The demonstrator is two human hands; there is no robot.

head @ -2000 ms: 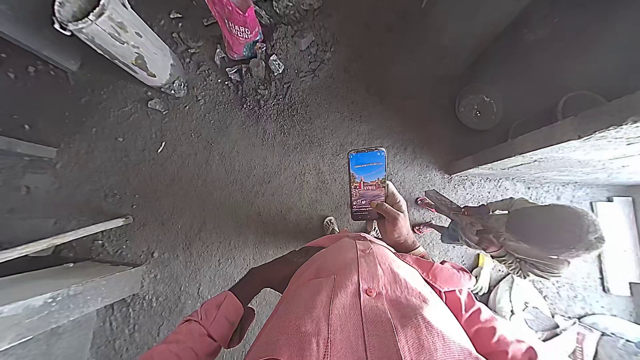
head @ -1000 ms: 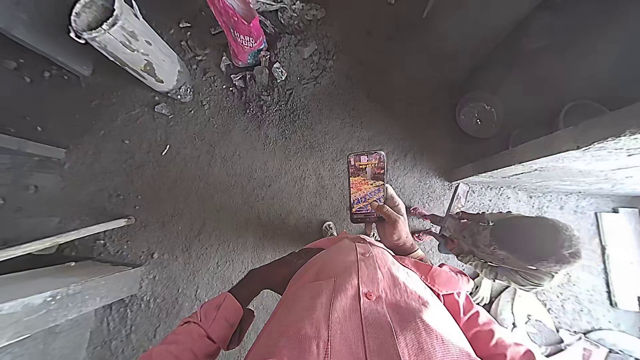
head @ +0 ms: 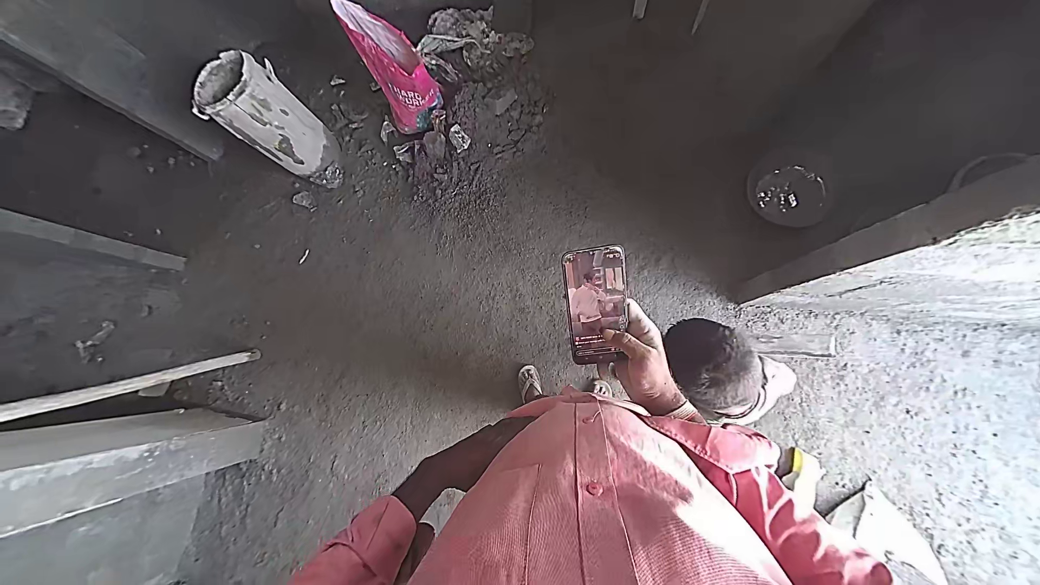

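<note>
My right hand (head: 643, 353) holds a smartphone (head: 595, 305) upright in front of my waist, with the thumb over the lower part of its lit screen. The screen shows a picture of a person in a light shirt. My left forearm (head: 459, 467) reaches in from the lower left to the hem of my pink button-up shirt (head: 561, 504); the left hand itself is hidden behind the shirt. My feet in sandals (head: 530, 382) show just past the hem.
Another person's head (head: 715, 366) is close beside my right hand. A stained bucket-like container (head: 268, 118), a pink printed bag (head: 400, 85) and rubble (head: 487, 122) lie ahead. A round pan (head: 788, 195) is at right, a pole (head: 130, 386) at left, pale sacks (head: 886, 528) at lower right.
The picture on the phone screen has changed twice. The other person at the right has moved in closer to my right hand. My right hand keeps its hold on the phone.
</note>
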